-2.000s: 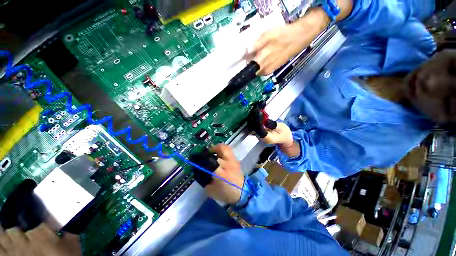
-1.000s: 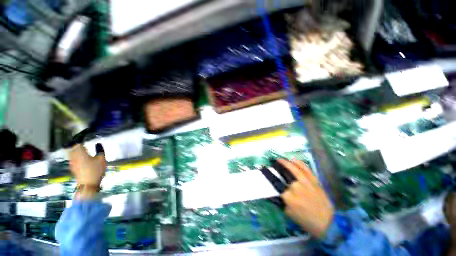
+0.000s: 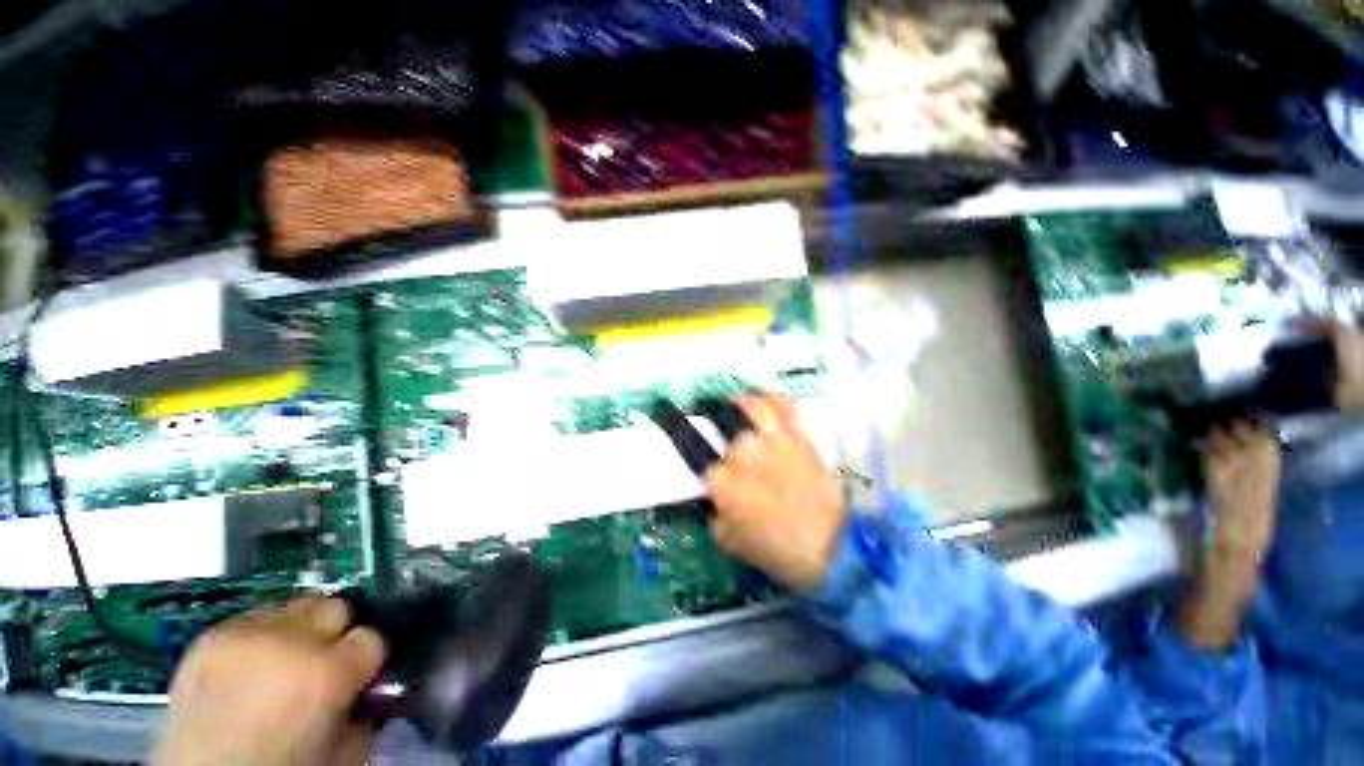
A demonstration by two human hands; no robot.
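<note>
A green circuit board (image 3: 449, 322) lies in front of me. It carries a white block (image 3: 673, 247) with a yellow strip (image 3: 681, 325) and a long white bar (image 3: 524, 482). My right hand (image 3: 778, 486) is over this board, its black-covered fingers apart at the bar's right part, with nothing visible in it. My left hand (image 3: 277, 681) is at the lower left, near the board's front edge. Its black-covered fingertips are badly blurred, with a dark red spot by them; whether they hold something cannot be told.
Bins behind the boards hold copper-brown parts (image 3: 367, 192), dark red parts (image 3: 688, 147), blue parts (image 3: 658, 23) and cream parts (image 3: 928, 90). Another board (image 3: 97, 636) lies left. A grey-beige surface (image 3: 965, 397) shows in the gap before the right board (image 3: 1114, 285), where another person's hands (image 3: 1239, 494) work.
The view has shifted, and the bins now sit higher and further left. My left hand has come down from near the bins to the front edge. My right hand stays over the middle board.
</note>
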